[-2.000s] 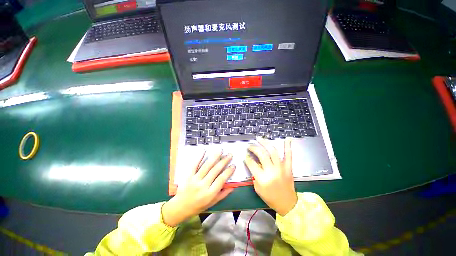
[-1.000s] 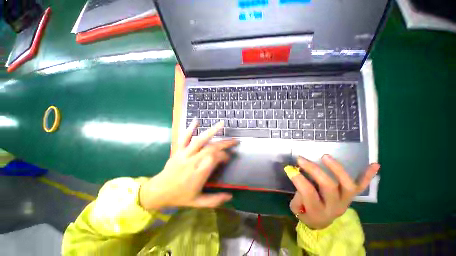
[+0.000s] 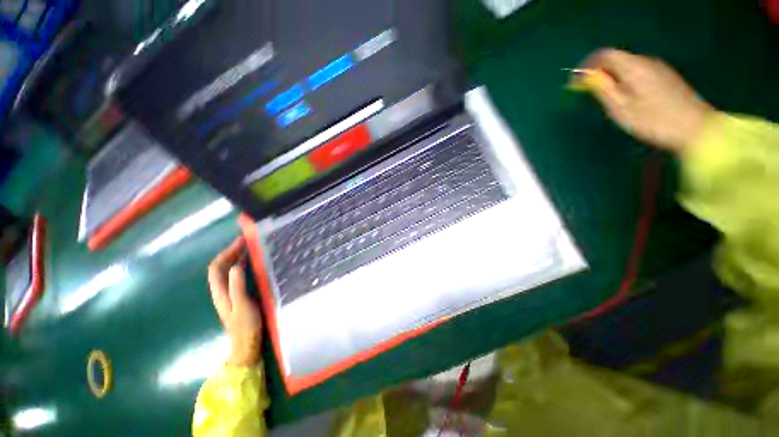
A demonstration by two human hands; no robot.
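The open silver-grey laptop (image 3: 418, 286) lies on a red pad (image 3: 342, 367) and appears tilted in the blurred view. Its dark screen (image 3: 333, 94) shows blue buttons, a white bar and a green, a red and a grey block. My left hand (image 3: 235, 303) is at the laptop's left edge, fingers partly behind the edge; its grip is unclear. My right hand (image 3: 645, 94) is off the laptop, to its upper right, pinching the yellow-wrapped headset plug (image 3: 591, 81). A red wire (image 3: 636, 256) hangs below that hand and curves toward my lap.
Another laptop (image 3: 132, 175) on a red pad stands at the left, with a further one (image 3: 19, 277) at the far left edge. A yellow tape roll (image 3: 99, 374) lies on the green bench (image 3: 162, 307) at lower left. Blue racking (image 3: 30, 26) shows at the top left.
The view has turned and blurred. My left hand has gone from the keyboard to the laptop's left edge. My right hand has moved from the palm rest out to the upper right with the plug.
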